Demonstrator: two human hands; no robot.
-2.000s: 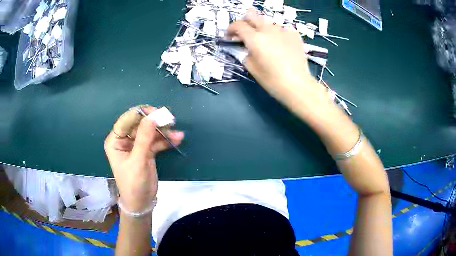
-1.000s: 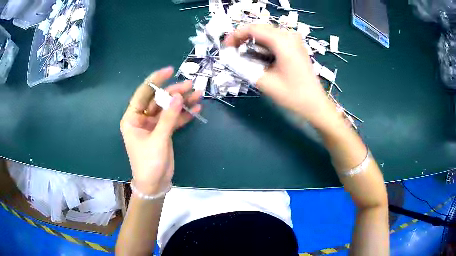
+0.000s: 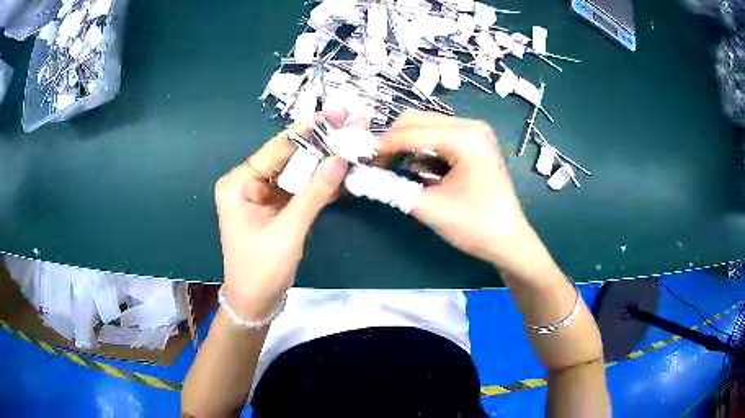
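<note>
My left hand (image 3: pixel 274 200) pinches several tabbed pins (image 3: pixel 300 169) between thumb and fingers, their thin grey ends pointing up and left. My right hand (image 3: pixel 461 184) meets it at the centre, over the mat. It grips a tool with a thick, ridged white grip (image 3: pixel 382 188); dark metal parts show between its fingers. More white tabs (image 3: pixel 353 144) lie between the two hands; which hand holds them, I cannot tell. The tool's tip is hidden. A tangled pile of tabbed pins (image 3: pixel 377 61) lies just beyond both hands.
A clear tray of similar pins (image 3: pixel 37 106) stands at the upper left. A flat grey device with a blue edge (image 3: pixel 608 18) is at the upper right. Loose tabbed pins (image 3: pixel 546 160) lie right of the pile. Clear bags (image 3: pixel 731 65) are at the far right. A brown carton (image 3: pixel 184 339) of white strips is below.
My right hand has come back from the pile towards me and now meets my left hand. My left hand has moved right and up from its first place, and more tabs show at its fingers.
</note>
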